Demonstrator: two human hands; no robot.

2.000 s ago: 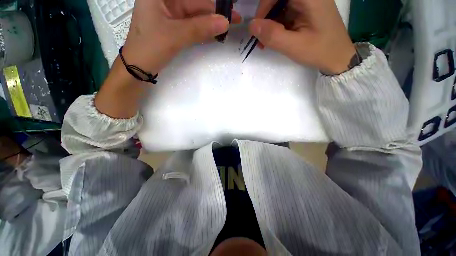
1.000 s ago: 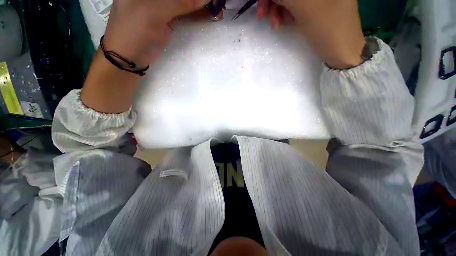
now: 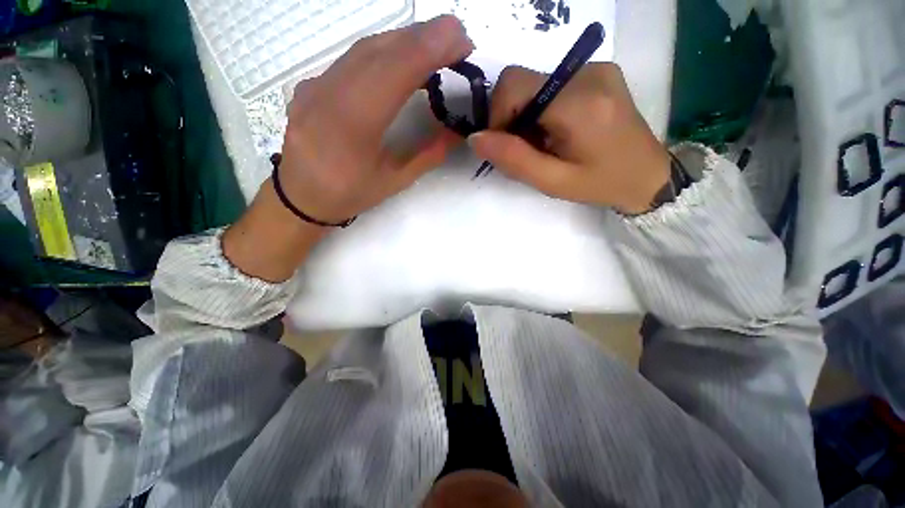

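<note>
A black housing frame (image 3: 478, 97) with an open centre is held up between my two hands above the white foam pad (image 3: 466, 253). My left hand (image 3: 362, 119) grips it with thumb and fingers at its left side. My right hand (image 3: 576, 134) holds dark tweezers (image 3: 558, 83), tip pointing down toward the foam, and its fingertips touch the frame's right side. Tiny black parts (image 3: 548, 14) lie on white paper (image 3: 496, 28) beyond my hands. Whether the tweezers hold a part cannot be told.
A white small-cell tray (image 3: 298, 38) lies at the upper left. A black unit with a yellow label (image 3: 48, 210) and a whitish round container (image 3: 40, 109) are at the left. A white blister tray (image 3: 829, 99) with several black frames is at the right. A grey sleeve shows at the lower left.
Both hands have come lower in the view, and the frame is now seen with its open centre. The small-cell tray and the heap of tiny parts now show.
</note>
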